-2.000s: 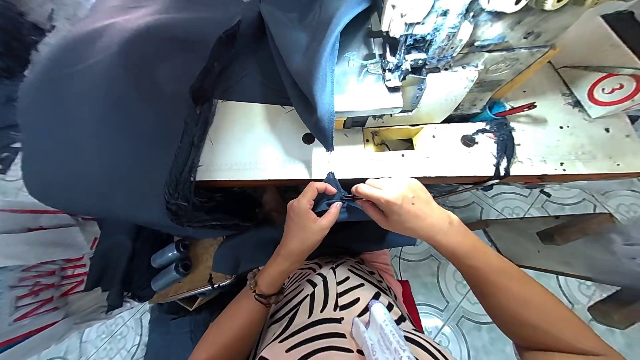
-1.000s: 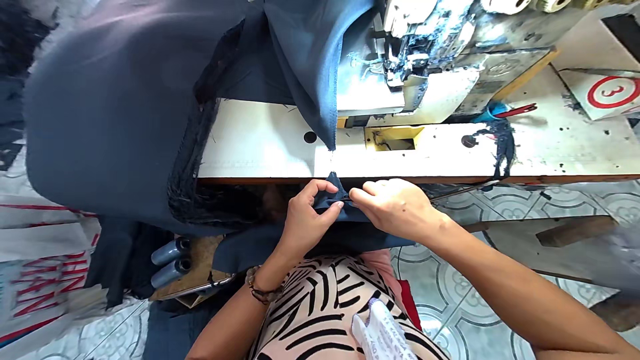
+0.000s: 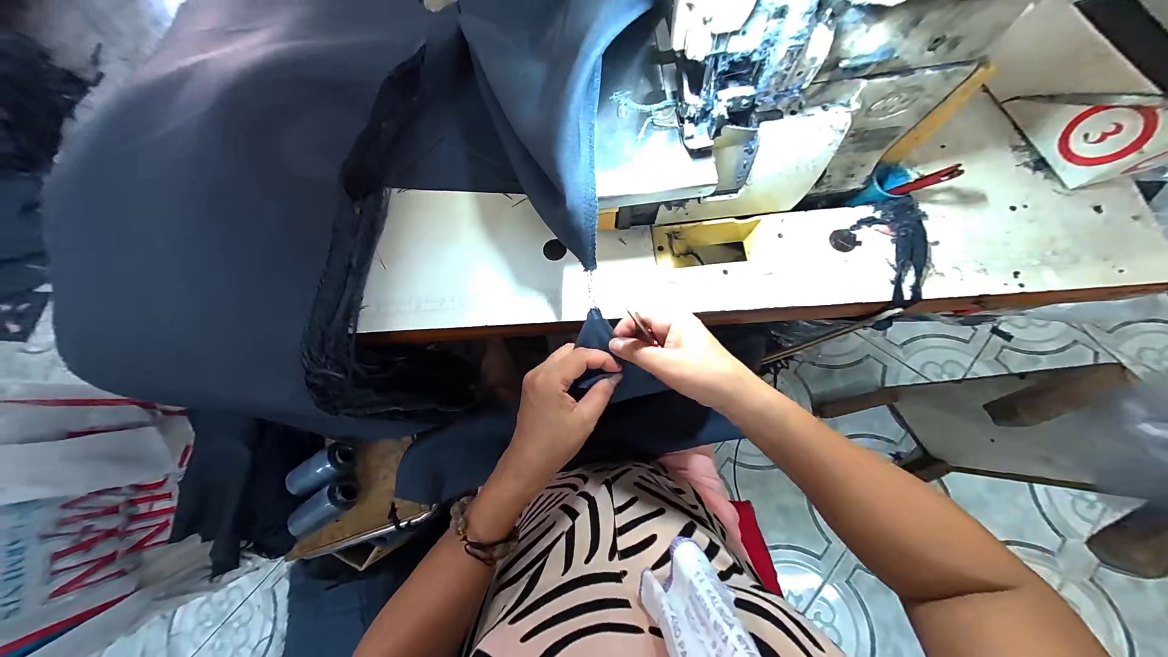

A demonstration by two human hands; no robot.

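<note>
My left hand (image 3: 561,401) pinches a dark navy fabric piece (image 3: 595,336) between thumb and forefinger, just off the front edge of the sewing table. Close against it on the right, my right hand (image 3: 680,356) holds a small thin dark tool (image 3: 643,327), whose kind I cannot tell. A pale thread chain (image 3: 591,288) runs from this piece up to the corner of a larger navy cloth (image 3: 557,137), which lies over the table beside the needle area of an industrial sewing machine (image 3: 721,100).
A large heap of navy fabric (image 3: 210,210) covers the left side. On the white tabletop (image 3: 985,246) are a blue cup (image 3: 885,182) with a red-handled tool, a yellow-edged opening (image 3: 707,242) and dark thread scraps (image 3: 908,246). Thread cones (image 3: 324,488) sit at lower left, a wooden stool (image 3: 995,420) at right.
My right hand has shifted slightly up and away from the left fingertips, and the thin tool now points up and to the left. The left hand keeps its pinch on the fabric.
</note>
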